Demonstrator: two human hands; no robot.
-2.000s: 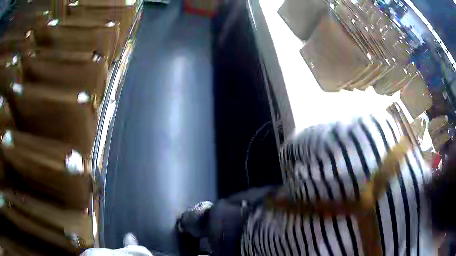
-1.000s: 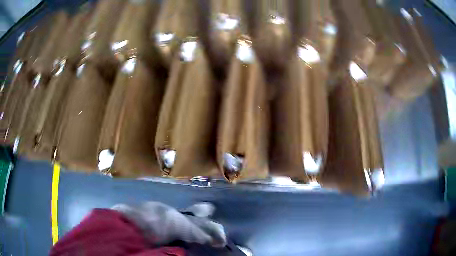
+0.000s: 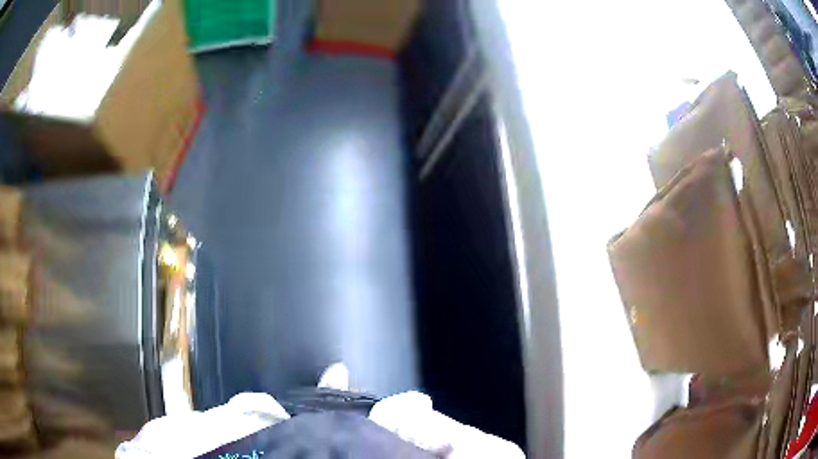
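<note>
Brown handbags [image 3: 691,269] lie and lean against each other on the white table at the right, with small white wrappings at their edges. White sleeve-like shapes show at the bottom edge, one on each side of the dark apron [image 3: 332,437] with small blue-green lettering. No hand can be made out; any hand there is hidden or cut off. Nothing is seen held.
The white table's edge [image 3: 529,269] runs along my right, with a dark gap beneath it. Grey floor [image 3: 305,224] lies ahead. A grey-topped surface [image 3: 90,269] with brown items is at left, an open carton [image 3: 148,90] beyond it. A green box [image 3: 229,22] stands farther ahead.
The view has turned from the rows of upright brown bags to the aisle and white table. The person in striped clothing seen earlier is out of view. The red sleeve is no longer visible.
</note>
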